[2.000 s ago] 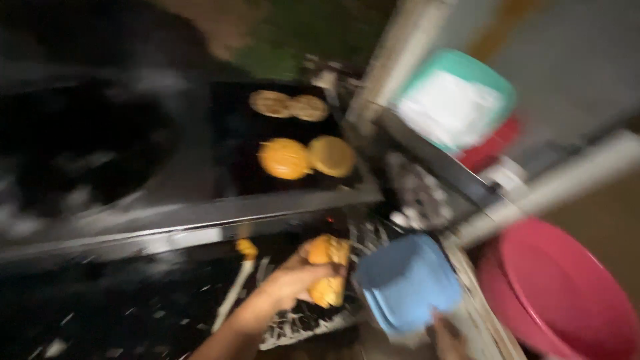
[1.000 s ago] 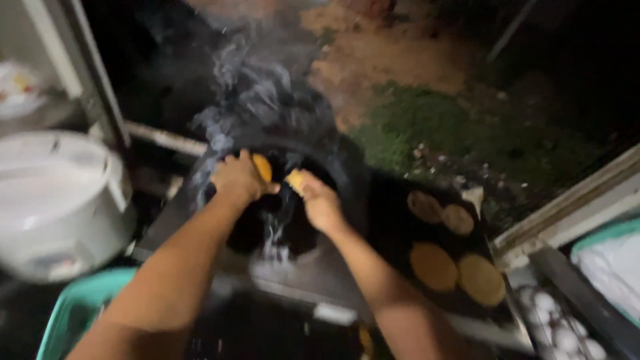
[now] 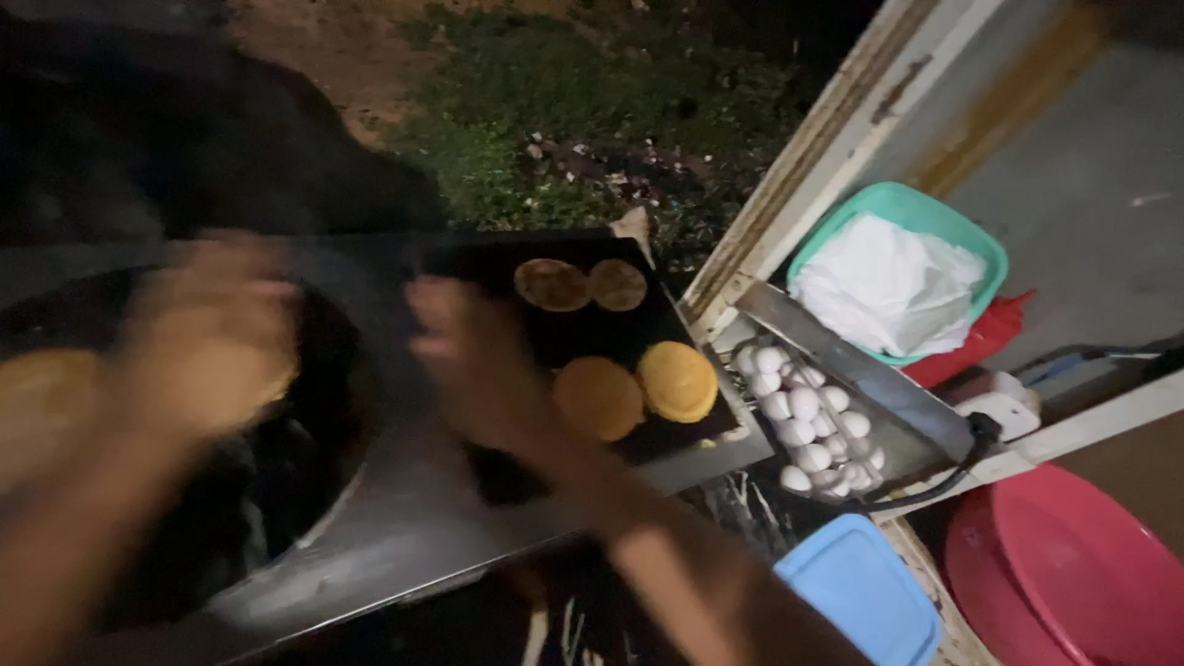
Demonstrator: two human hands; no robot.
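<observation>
My left hand (image 3: 208,333) is blurred over the large round black pan (image 3: 342,398) on the left. A yellowish bread piece shows under its fingers; blur hides whether it is gripped. Another yellowish piece (image 3: 46,398) lies at the pan's far left. My right hand (image 3: 453,333) hovers between that pan and the dark flat griddle (image 3: 573,338), its fingers blurred, with nothing seen in them. On the griddle are two browned round halves (image 3: 552,284) at the back and two yellow-orange bun halves (image 3: 598,399) nearer me, side by side.
White eggs (image 3: 805,403) fill a tray right of the griddle. Beyond it, a green basin (image 3: 994,268) holds white plastic or cloth, with a red bag (image 3: 971,347) below. A blue lid or container (image 3: 860,592) and a red tub (image 3: 1073,573) stand at lower right. A white post (image 3: 814,166) rises behind.
The view has swung right since a second ago. My right hand has moved away from the left one, out of the pan, and the yellow piece it held is no longer seen in it.
</observation>
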